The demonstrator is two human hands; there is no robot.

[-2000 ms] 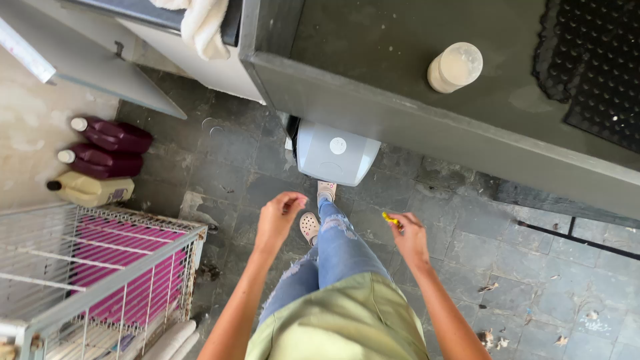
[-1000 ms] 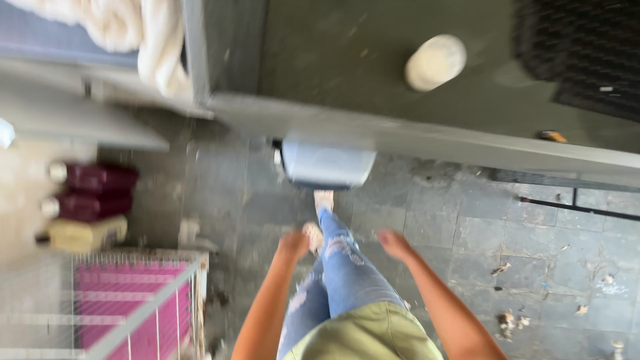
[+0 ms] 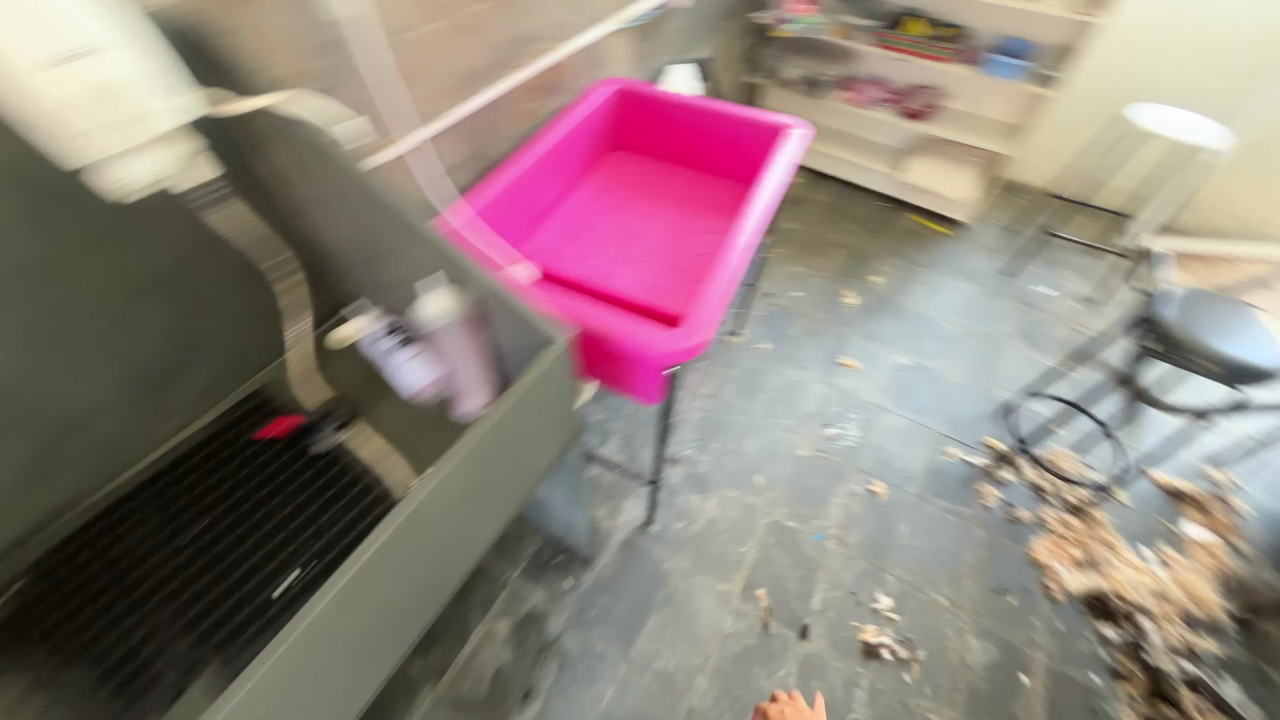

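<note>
What appears to be my right hand [image 3: 790,706] shows only its fingers at the bottom edge, slightly apart, with nothing seen in them. Bare floor lies around it. My left hand is out of view. To the upper left, a grey-green tub [image 3: 420,545] holds a black ribbed mat [image 3: 190,550], with a small red thing [image 3: 280,428] at the mat's far side. Two pump bottles [image 3: 405,355] [image 3: 458,345] stand close together in the tub's far corner. Beyond its end is a bright pink plastic basin [image 3: 640,235] on dark metal legs. Motion blurs the view.
Clumps of tan and dark hair or fur [image 3: 1130,550] lie on the slate floor at right, beside a black ring-shaped thing [image 3: 1070,440]. Past them are a dark-seated stool [image 3: 1215,325] and a white-topped stool [image 3: 1180,125]. White shelves [image 3: 900,150] with assorted items stand at the back.
The view has swung far round from the counter and crate. A small yellow thing was in my right hand two seconds ago; no such thing shows there now. My left hand has left the view.
</note>
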